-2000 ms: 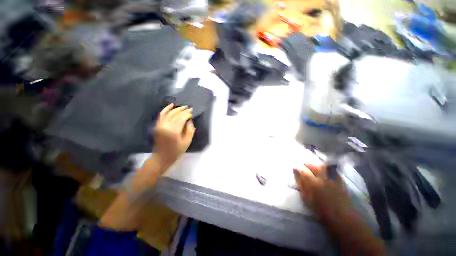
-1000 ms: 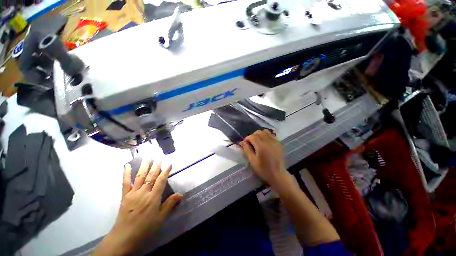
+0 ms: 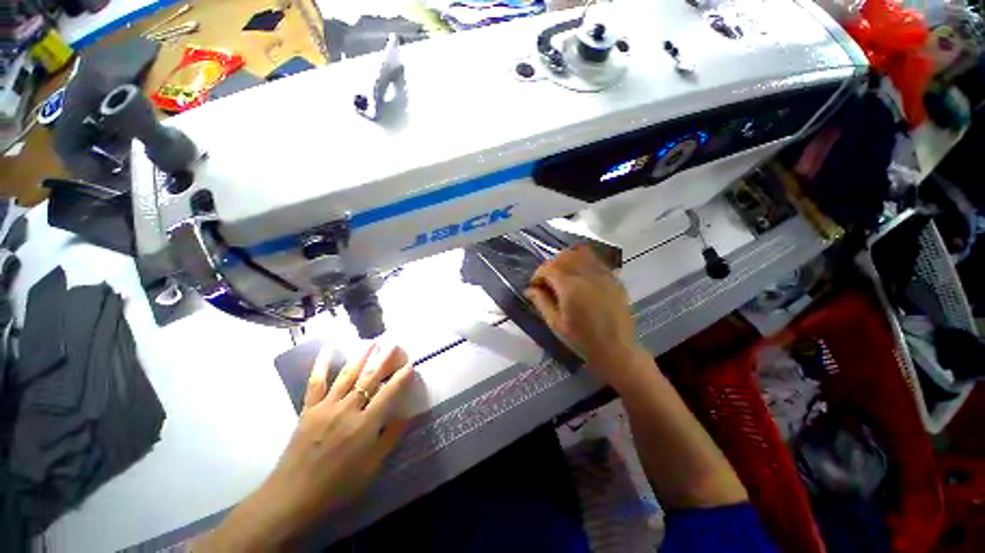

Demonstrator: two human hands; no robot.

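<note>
A small dark grey cut piece (image 3: pixel 299 371) lies on the machine bed just in front of the needle area. My left hand (image 3: pixel 351 427) lies flat on it with spread fingers, pressing it down and hiding part of it. My right hand (image 3: pixel 589 308) is under the machine arm, fingers curled on a dark grey narrow strip (image 3: pixel 508 283) at the bundle; the fingertips' exact grip is partly hidden. One strip end reaches towards the table's front edge. The white machine head (image 3: pixel 432 162) with JACK lettering stands above both hands.
A stack of small dark grey panels (image 3: pixel 81 378) lies on the white table at the left. A grey ruler-like strip (image 3: pixel 486 405) runs along the front edge. Red baskets (image 3: pixel 880 367) stand below right. A grey thread-stand-like fitting (image 3: pixel 113 108) is at the machine's left end.
The view has swung from the left piles to the machine since two seconds ago. Since one second ago, my right hand has moved slightly up and right, and a strip now extends further towards the front edge.
</note>
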